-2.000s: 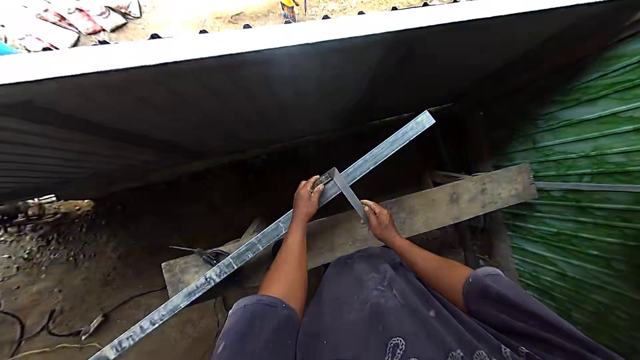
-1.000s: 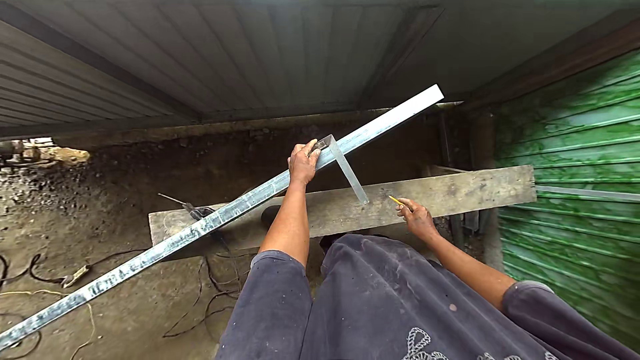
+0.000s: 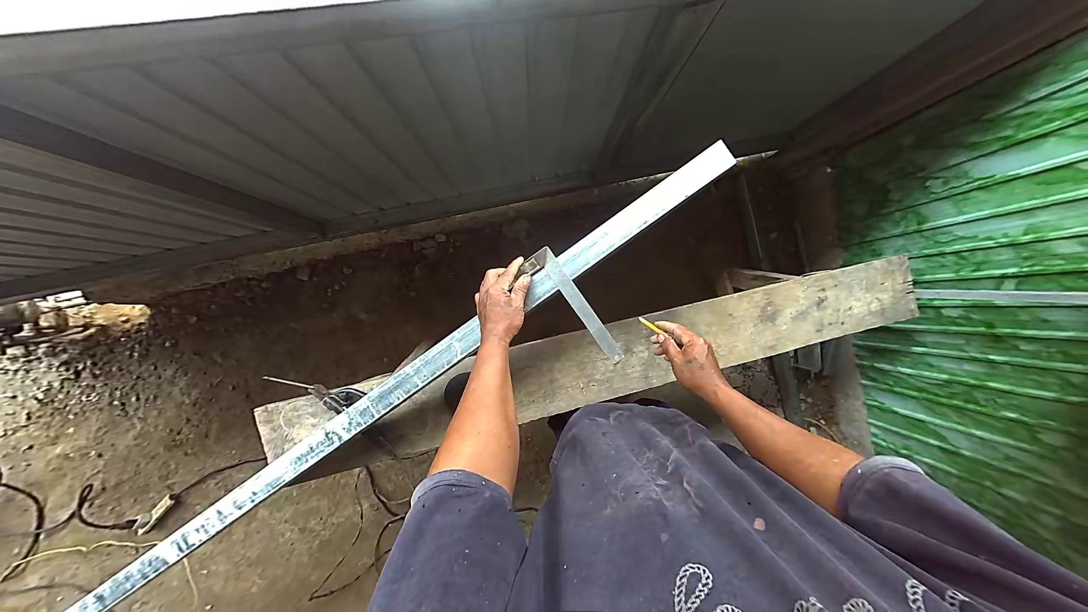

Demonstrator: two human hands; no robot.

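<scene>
A long galvanized metal tube (image 3: 408, 384) lies diagonally across a weathered wooden plank (image 3: 765, 327). My left hand (image 3: 501, 304) presses a try square (image 3: 586, 313) by its stock against the tube's far side, gripping both. The square's blade crosses the tube, and its free end reaches over the plank. In my right hand (image 3: 690, 357) is a yellow pencil (image 3: 652, 325), its tip pointing left toward the blade but apart from it. Part of the square's stock is hidden by my left fingers.
A tool with a black cable (image 3: 340, 398) rests on the plank's left end, partly behind the tube. Cables and a plug (image 3: 155, 514) lie on the dirt ground. A corrugated metal panel (image 3: 382, 127) stands ahead; a green corrugated wall (image 3: 977, 280) is at the right.
Two seconds ago my right hand was at the square's blade; it has let go and moved right, and now has the pencil. My left hand has stayed at the square and tube.
</scene>
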